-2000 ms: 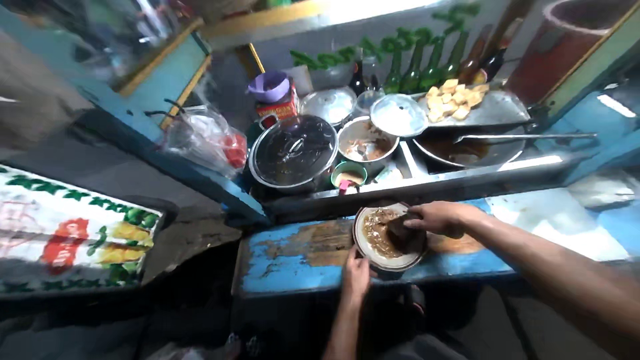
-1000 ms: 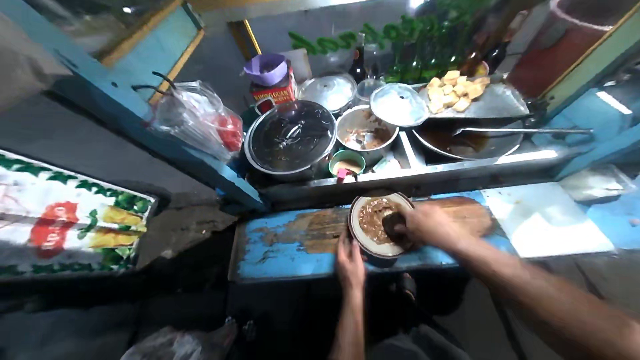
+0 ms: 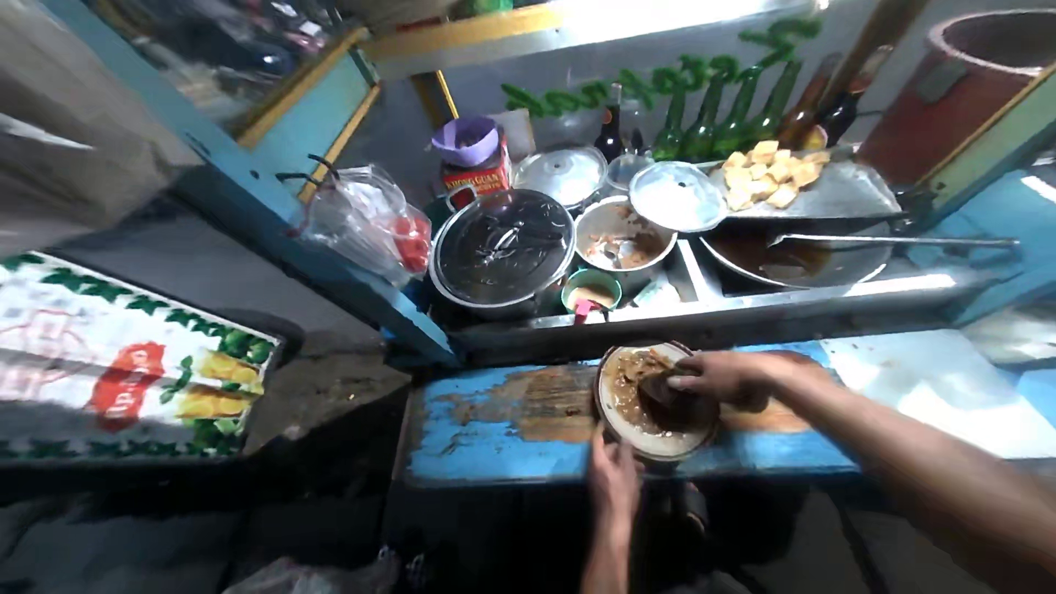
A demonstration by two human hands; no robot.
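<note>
A round plate point(image 3: 656, 441) with a dark rim holds brown, chunky sauce point(image 3: 631, 388) and stands on the worn blue wooden ledge point(image 3: 487, 454). My right hand point(image 3: 730, 379) grips a dark pestle point(image 3: 664, 389), its lower end in the sauce at the plate's right half. Fingers of my left hand point(image 3: 615, 474) rest against the plate's near left edge; whether they grip it is blurred. Behind the plate sits a small green bowl point(image 3: 591, 289) of pale sauce with a pink handle in it.
Beyond the ledge are a lidded pot point(image 3: 503, 247), an open pot point(image 3: 624, 235) and a wok point(image 3: 808, 256) with a long ladle point(image 3: 899, 240). Fried tofu pieces point(image 3: 771, 173) lie on a metal tray. White sheets point(image 3: 940, 388) cover the ledge's right end. A plastic bag point(image 3: 363, 219) hangs at left.
My right hand has shifted about over the plate with the pestle, staying at its right side. My left hand remains at the plate's near left edge.
</note>
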